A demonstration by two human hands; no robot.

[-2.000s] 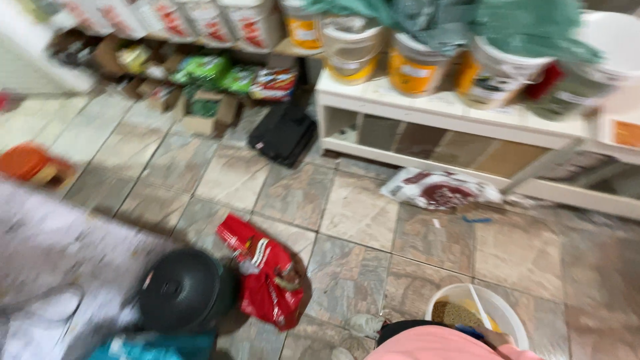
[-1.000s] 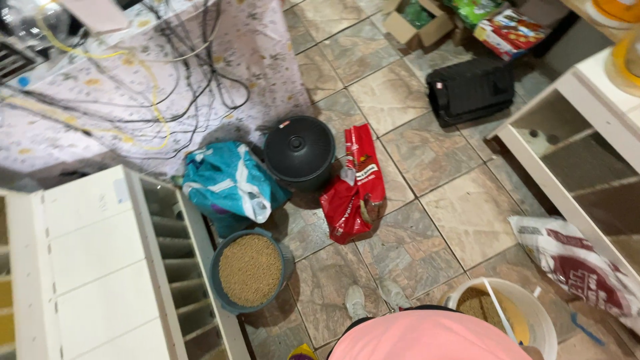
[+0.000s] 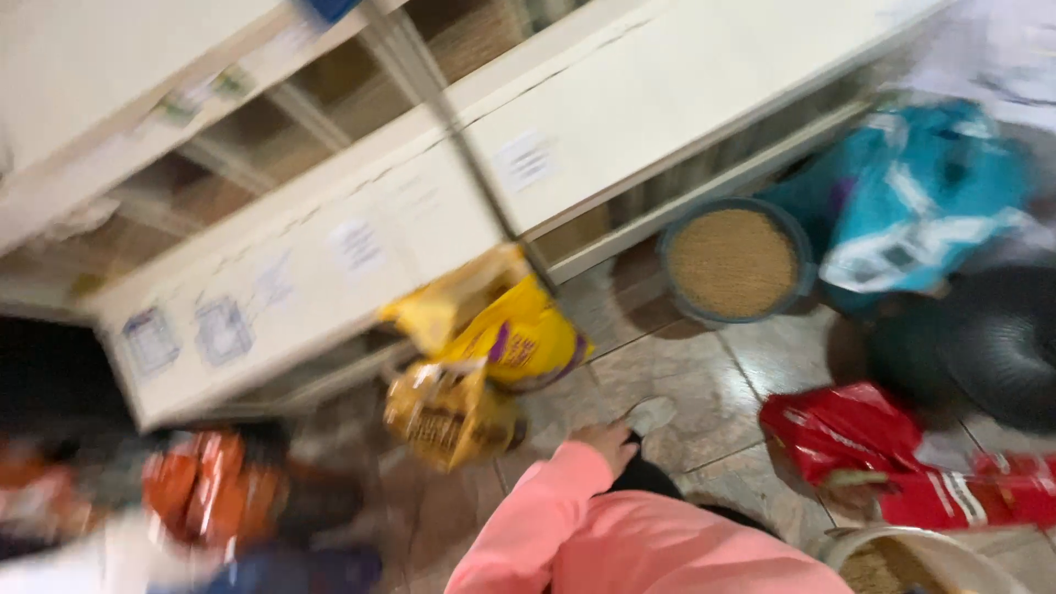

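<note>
My left hand [image 3: 609,445], in a pink sleeve, rests by my dark-trousered leg near a light shoe [image 3: 652,414]; blur hides its fingers and whether they hold anything. My right hand is out of view. Left of the hand, a translucent golden bag [image 3: 452,412] stands against a yellow bag with purple print [image 3: 528,338]. Beyond my leg is a grey-blue bucket [image 3: 701,312] full of tan pellets. A crumpled red bag [image 3: 841,429] lies on the tiles at right. Below it, partly cut off, a white bucket [image 3: 949,540] contains tan material.
A long white shelf unit [image 3: 429,223] with paper notes crosses the upper view, a thin pole [image 3: 478,169] in front. At right are a teal bag [image 3: 924,190] and a dark round-lidded container [image 3: 1006,346]. Orange bags [image 3: 206,487] sit at lower left.
The view has swung strongly left, towards the white shelves. My left hand and pink sleeve now show at the bottom; a second ago only my pink top was plain there.
</note>
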